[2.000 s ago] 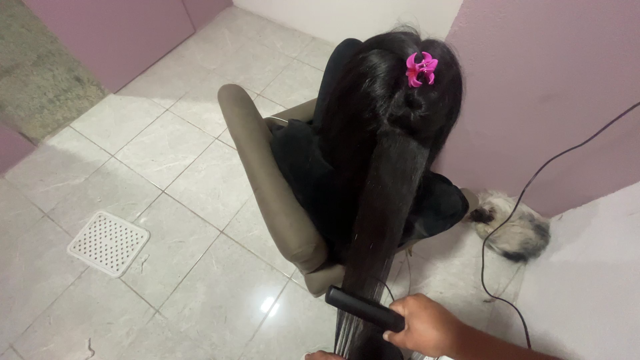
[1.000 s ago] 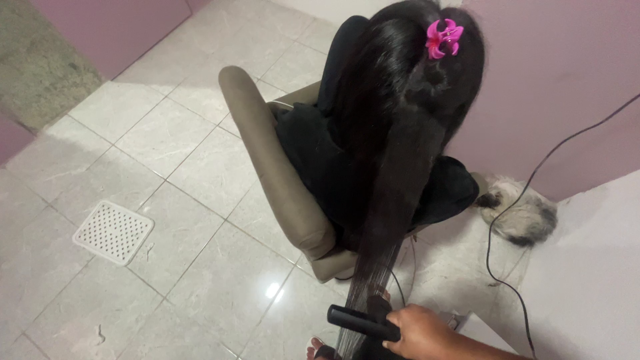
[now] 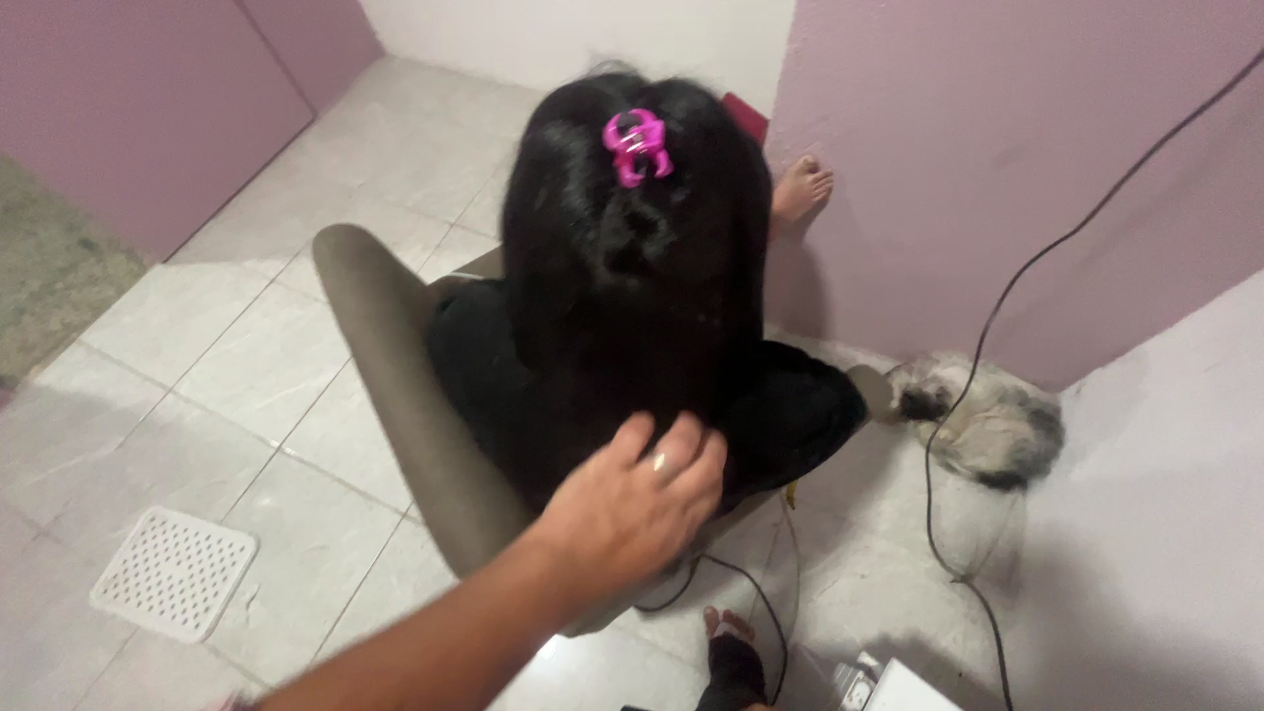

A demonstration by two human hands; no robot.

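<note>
My left hand [image 3: 642,494] comes in from the lower left, back upward and with a ring on one finger. Its bent, slightly parted fingers lie against the lower part of a seated person's long black hair [image 3: 632,365]; no clear grip on a strand shows. A pink claw hair clip [image 3: 637,148] sits high on the back of the head. At the bottom edge only a dark tip and a sliver of skin show, perhaps a hair straightener and my right hand; neither is clear.
The person sits in a brown armchair [image 3: 395,395]. A furry animal [image 3: 987,420] lies by the pink wall at right, a black cable [image 3: 987,336] crossing before it. A foot [image 3: 729,624] and a white object [image 3: 904,686] are near the bottom. A perforated white drain cover [image 3: 176,573] lies at left.
My right hand with the dark straightener has left the lower hair. My left hand now rests on the hair. The long strand no longer stretches toward me.
</note>
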